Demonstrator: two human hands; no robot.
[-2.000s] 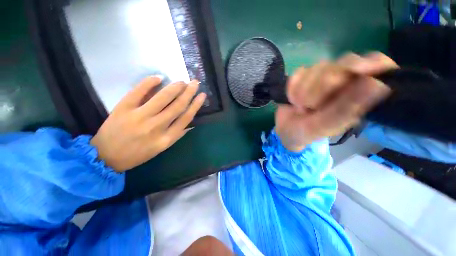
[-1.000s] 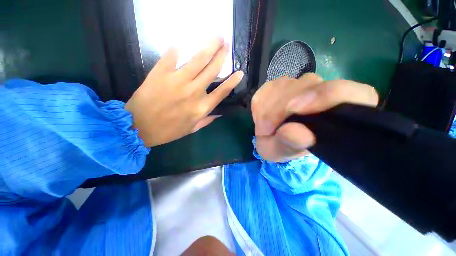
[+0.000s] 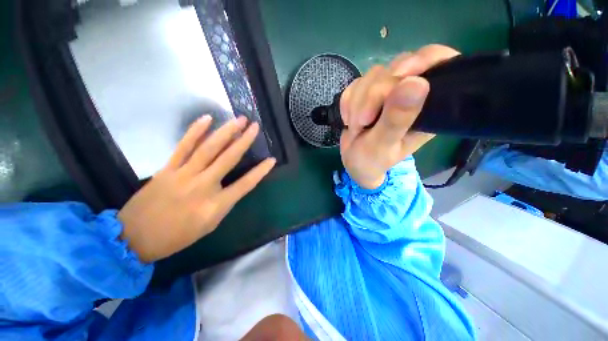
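Observation:
My right hand (image 3: 387, 110) grips a thick black electric screwdriver (image 3: 493, 98), held nearly level with its nose pointing left over the round grey screw dish (image 3: 319, 86). The nose overlaps the dish's right part, where dark screws partly show; the bit tip's exact contact is unclear. My left hand (image 3: 197, 183) lies flat, fingers apart, on the near end of the display unit, holding nothing. The unit has a black frame (image 3: 270, 100), a shiny silver plate (image 3: 143, 73) and a honeycomb strip (image 3: 230, 63) along its right side.
The green mat (image 3: 427, 20) bears a small tan speck (image 3: 383, 31) beyond the dish. A white cabinet or box (image 3: 533, 246) is at lower right. A black object and a blue sleeve (image 3: 533, 170) are at the right, with a dark cord below the screwdriver.
The right hand and screwdriver have moved from beside the unit's near corner back over the dish. The left hand stays on the unit. The view has shifted, so the unit appears further left and tilted.

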